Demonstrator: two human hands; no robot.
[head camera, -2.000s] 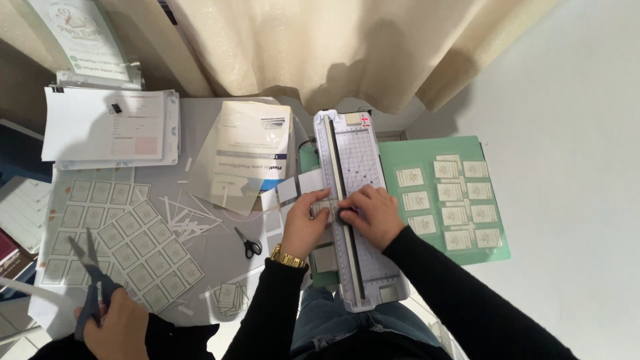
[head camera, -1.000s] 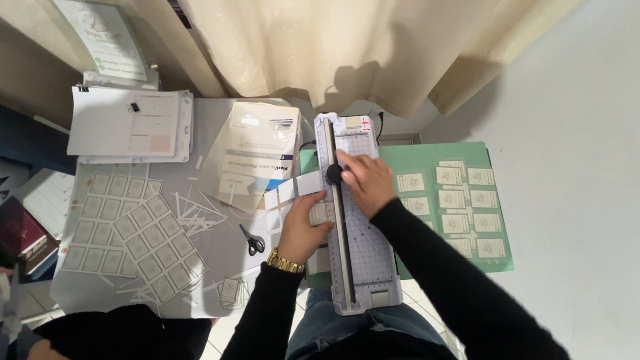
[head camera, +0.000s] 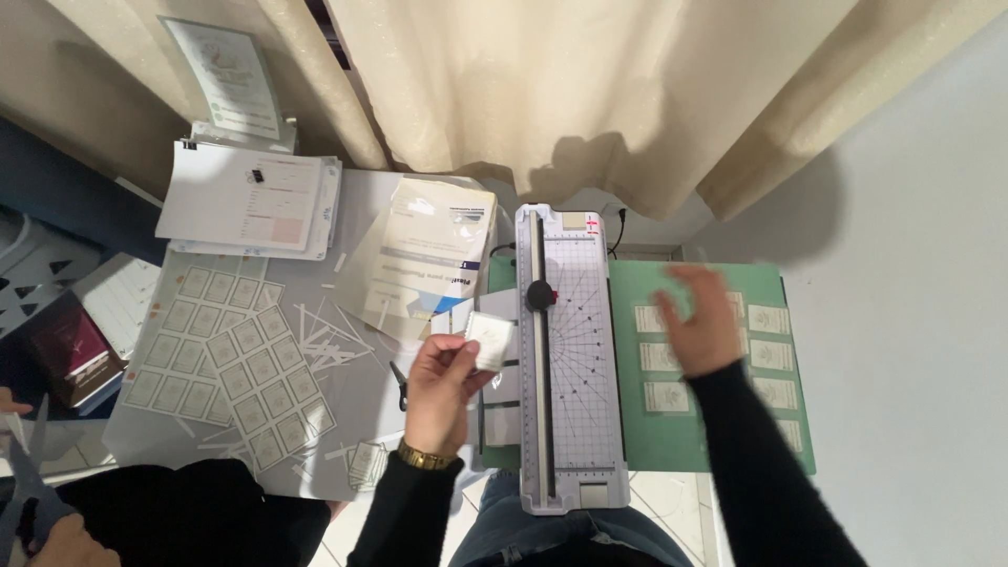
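Observation:
My left hand (head camera: 442, 386), with a gold watch at its wrist, pinches a small laminated card (head camera: 490, 341) just left of the paper trimmer (head camera: 579, 346). The trimmer's round black cutter head (head camera: 540, 295) sits on its rail. My right hand (head camera: 701, 323) is blurred, fingers apart, above the green mat (head camera: 732, 441) right of the trimmer. Rows of small printed cards (head camera: 665, 396) lie on that mat, partly hidden by this hand. White strips or cards lie under the trimmer's left edge.
Uncut card sheets (head camera: 272, 386), paper offcuts (head camera: 327, 339), a plastic pouch packet (head camera: 429, 252) and a paper stack (head camera: 240, 197) lie on the left table. Black-handled scissors (head camera: 402, 386) are beside my left hand. Another person's hand (head camera: 75, 543) holds scissors (head camera: 27, 496) at lower left.
My left hand has lifted a small card off the trimmer's left side. My right hand has let go of the cutter head and moved right, over the green mat.

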